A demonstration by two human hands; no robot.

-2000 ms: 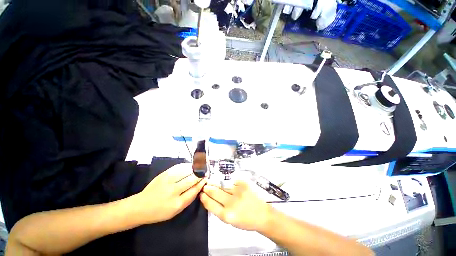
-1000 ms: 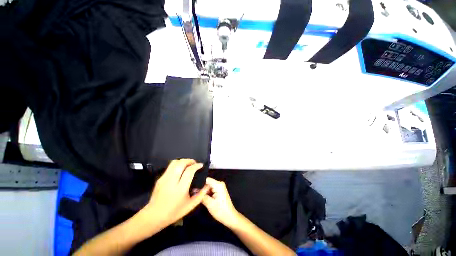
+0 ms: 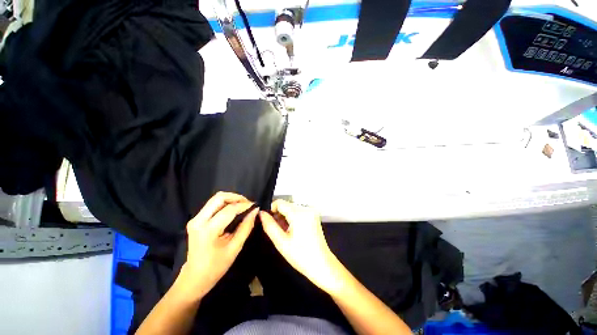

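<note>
A black garment piece (image 3: 245,141) lies flat on the machine table, its right edge running down from the presser foot (image 3: 283,105). My left hand (image 3: 219,239) and my right hand (image 3: 298,242) meet at the table's front edge. Both pinch the folded edge (image 3: 268,190) of the cloth between thumbs and fingers. The rest of the garment (image 3: 131,111) is heaped left of the needle and hangs over the table edge.
The white sewing machine head (image 3: 419,91) has two black strips (image 3: 381,29) draped over it and a control panel (image 3: 550,46). Thread snips (image 3: 370,137) lie right of the needle. A blue bin (image 3: 124,288) is below left. Black cloth (image 3: 373,262) covers the lap.
Compared with a second ago, my hands have moved slightly up to the table's front edge, and my right hand is higher. Earlier, both hands were at the presser foot. The view has tilted down.
</note>
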